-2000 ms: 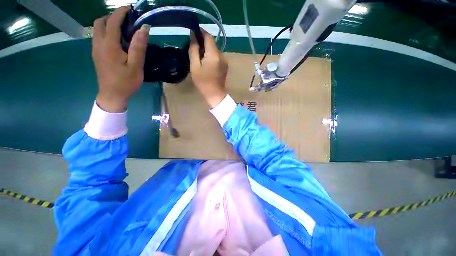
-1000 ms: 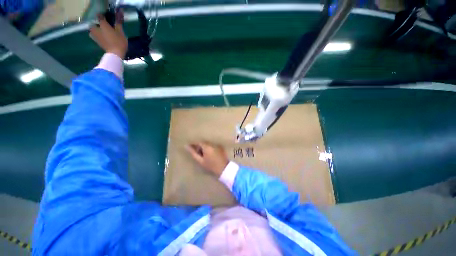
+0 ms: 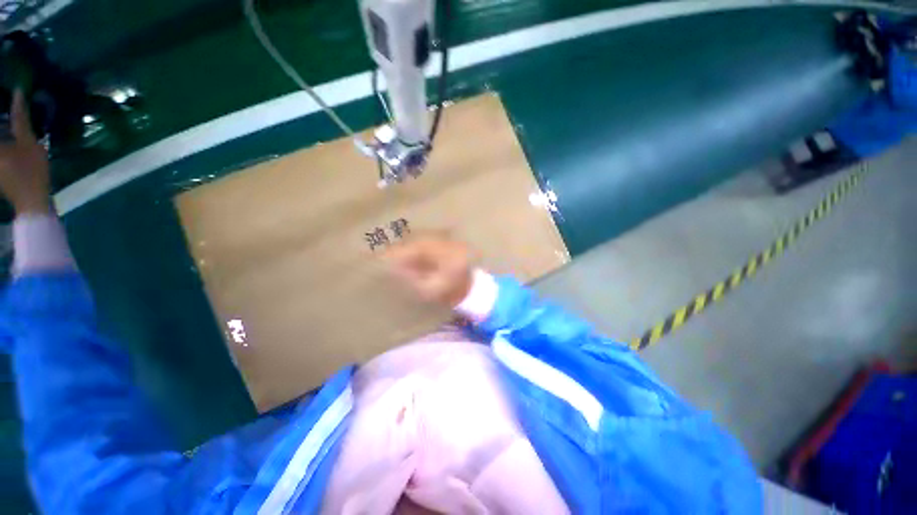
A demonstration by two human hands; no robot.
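My left hand (image 3: 22, 166) is at the far left edge, partly cut off and blurred. It reaches to a dark headset (image 3: 55, 96) on the green belt; I cannot tell whether it grips it. My right hand (image 3: 432, 270) is blurred above the brown cardboard mat (image 3: 302, 302), below the black characters, fingers curled; nothing shows in it. The white power screwdriver (image 3: 407, 70) hangs over the mat's back edge, its silver metal nose (image 3: 400, 159) pointing down, above the characters.
A pale hose (image 3: 292, 75) runs down to the screwdriver nose. The green belt (image 3: 644, 131) has a white line. At the upper right are a person's blue sleeve (image 3: 885, 116) and a dark object. A blue bin (image 3: 865, 453) stands on the floor at lower right, beyond yellow-black tape (image 3: 744, 272).
The view has turned to the right. The headset, held in both hands at first, is now at the far left by my left hand. My right hand has let go and stays over the mat.
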